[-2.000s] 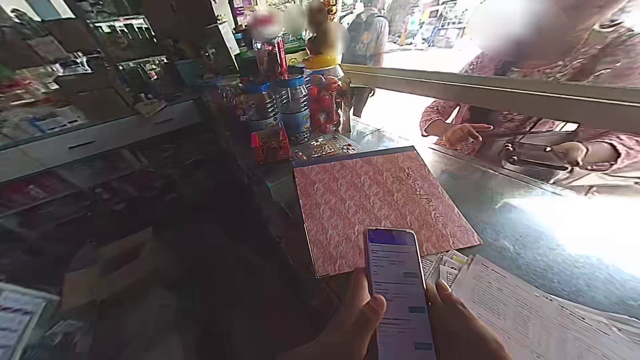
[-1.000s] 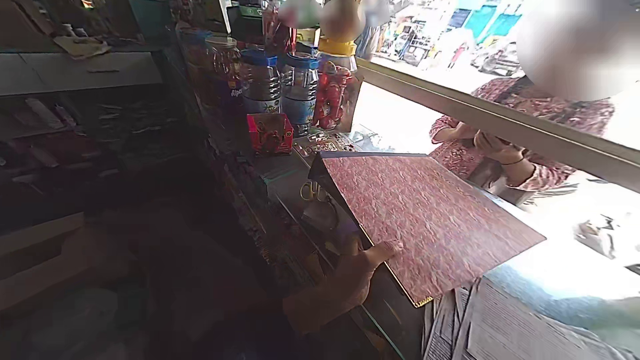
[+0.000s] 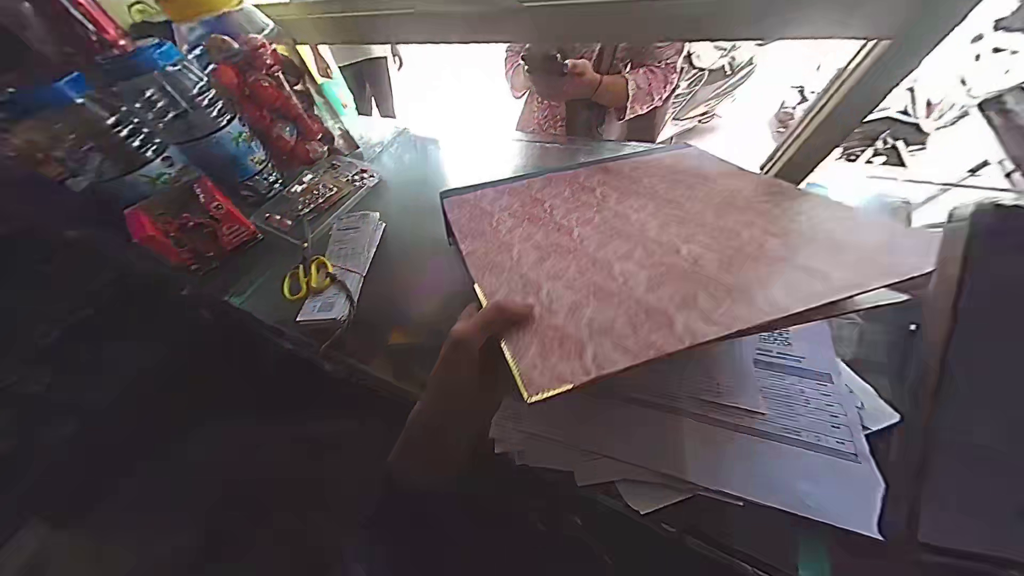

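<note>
My left hand [image 3: 480, 344] grips the near left edge of a pink marbled file folder [image 3: 640, 248], thumb on its top cover. The folder is tilted, its near side raised, with a dark spine strip on its far side and gold trim at the near corner. Beneath it lies a fanned stack of printed papers [image 3: 720, 440] on the glass counter [image 3: 408, 184]. To the left, scissors with yellow handles [image 3: 308, 278] rest on a tied bundle of paper slips [image 3: 352, 248]. My right hand is not visible.
At the upper left stand plastic jars, one holding red-wrapped sweets [image 3: 268, 100], beside a red box [image 3: 192, 224] and a flat clear tray of small items [image 3: 320, 192]. A dark upright object [image 3: 972, 384] borders the right side. Beyond the window frame [image 3: 560, 20] stands a person in pink patterned clothing [image 3: 592, 88].
Two seconds ago both hands held a phone above the folder lying flat; the phone is now out of view. The left hand took the folder's edge. The view has swung to the right.
</note>
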